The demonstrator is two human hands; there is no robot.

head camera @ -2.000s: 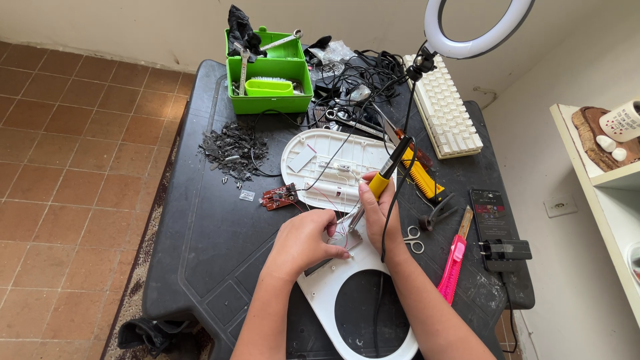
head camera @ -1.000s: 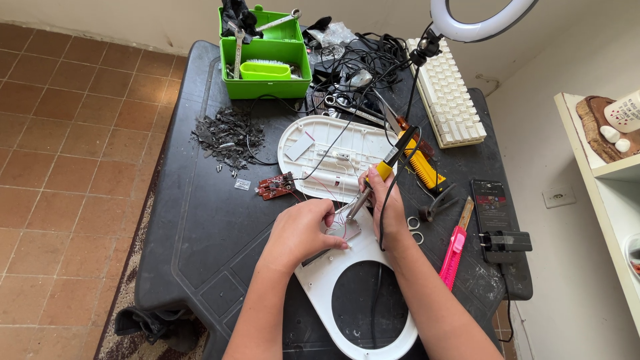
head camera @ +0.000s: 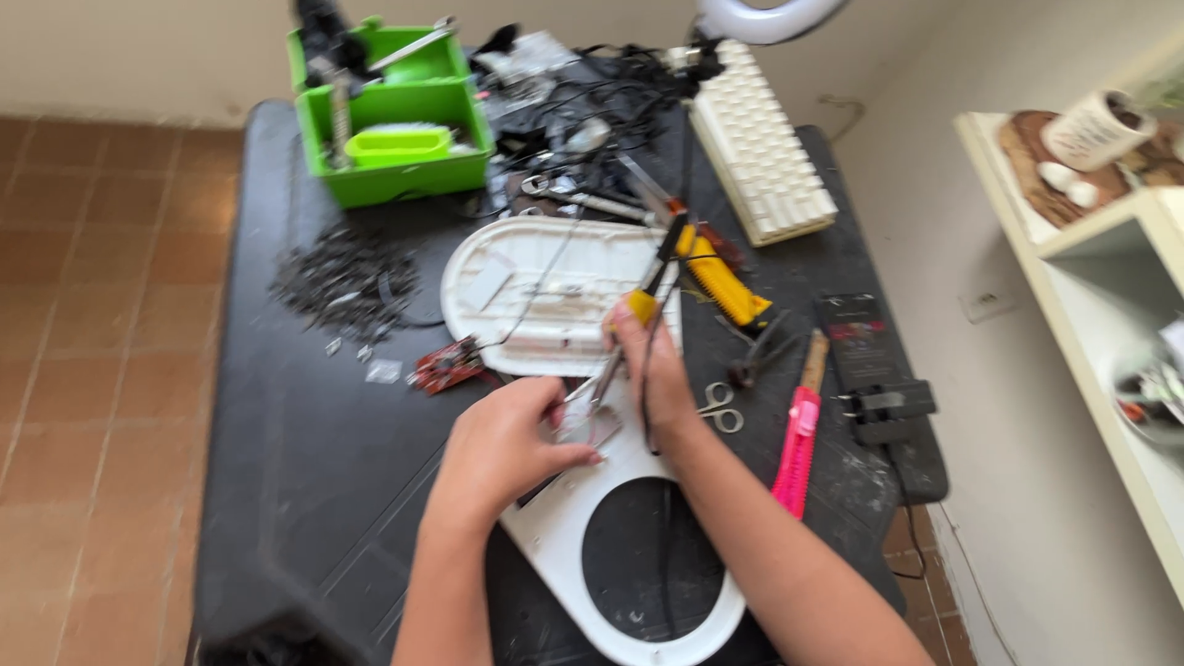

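My right hand grips a soldering iron with a yellow and black handle, its metal tip pointing down to a small part on a white plastic frame with a large round opening. Bent over that same part, my left hand has thumb and fingertips around it; whether they pinch it is blurred. Behind the hands lies a white oval plastic shell. A red circuit board with thin wires sits left of the shell.
A green toolbox, a tangle of black cables and a white keyboard stand at the back. Black scraps lie left. On the right are scissors, a pink utility knife, a yellow-handled tool and a black adapter.
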